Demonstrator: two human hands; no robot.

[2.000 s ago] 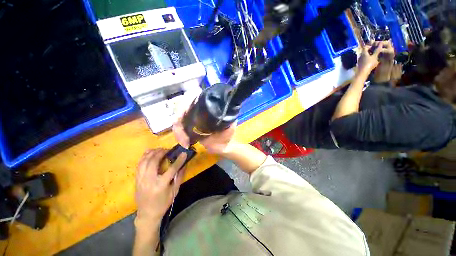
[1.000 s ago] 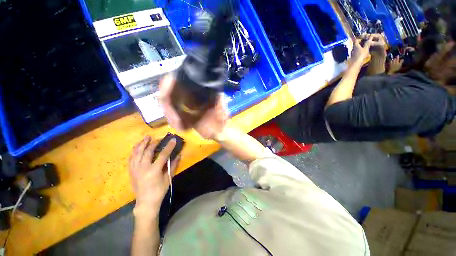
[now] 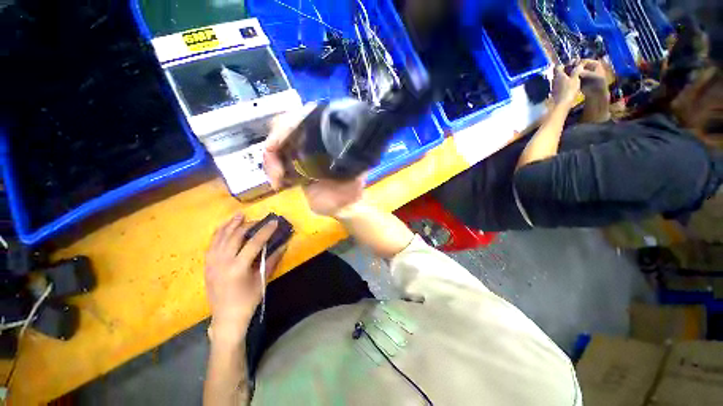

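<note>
My left hand holds a small black housing at the bench's front edge; a pale cable trails down from it. My right hand is wrapped around the black electric screwdriver, which is blurred and hides part of the fingers. The driver is above and to the right of the housing, apart from it. The white screw feeder, with its clear window and yellow label, stands just behind my hands.
A large blue bin of black parts lies left of the feeder, and a blue bin with cabled parts lies right. Black cabled housings lie on the yellow bench at left. A coworker works at right, beside a red stool.
Since the oldest frame, the driver has lifted away from the housing. Since the middle frame, it has moved slightly right with my right hand. My left hand still holds the housing at the bench edge.
</note>
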